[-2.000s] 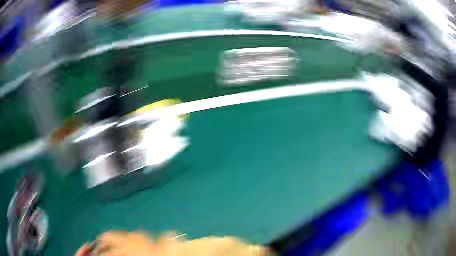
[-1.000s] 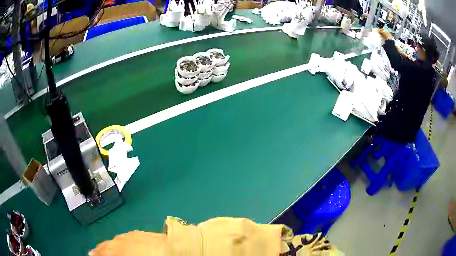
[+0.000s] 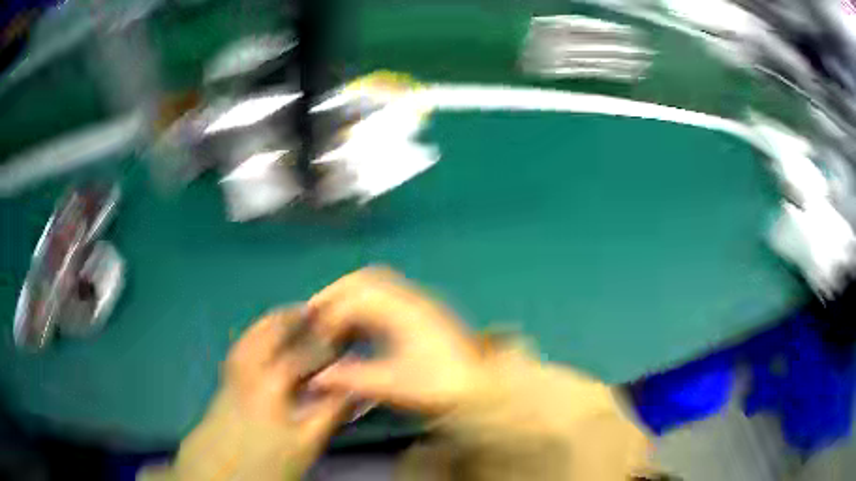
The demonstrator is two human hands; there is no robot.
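Note:
The frame is strongly blurred. My left hand (image 3: 269,380) and my right hand (image 3: 399,338) are close together at the bottom centre, near the bench's front edge. Their fingers curl toward each other and meet. A small dark and pale thing shows between the fingers, too blurred to name, and I cannot tell which hand holds it. The black electric screwdriver (image 3: 302,103) hangs upright beyond my hands, in front of the screw feeder (image 3: 258,183). Unfinished white housings (image 3: 70,268) with reddish and dark insides are grouped at the left.
White plastic parts (image 3: 385,155) lie right of the feeder, with a yellow ring (image 3: 387,83) behind. A blurred stack of white housings (image 3: 587,47) is on the conveyor beyond the white rail (image 3: 582,101). More white parts (image 3: 815,235) are at far right, above a blue stool (image 3: 690,387).
The view has swung left and down, so the bench things sit further right and higher. Both hands now show together; one second ago only a sleeve and part of one hand showed at the bottom.

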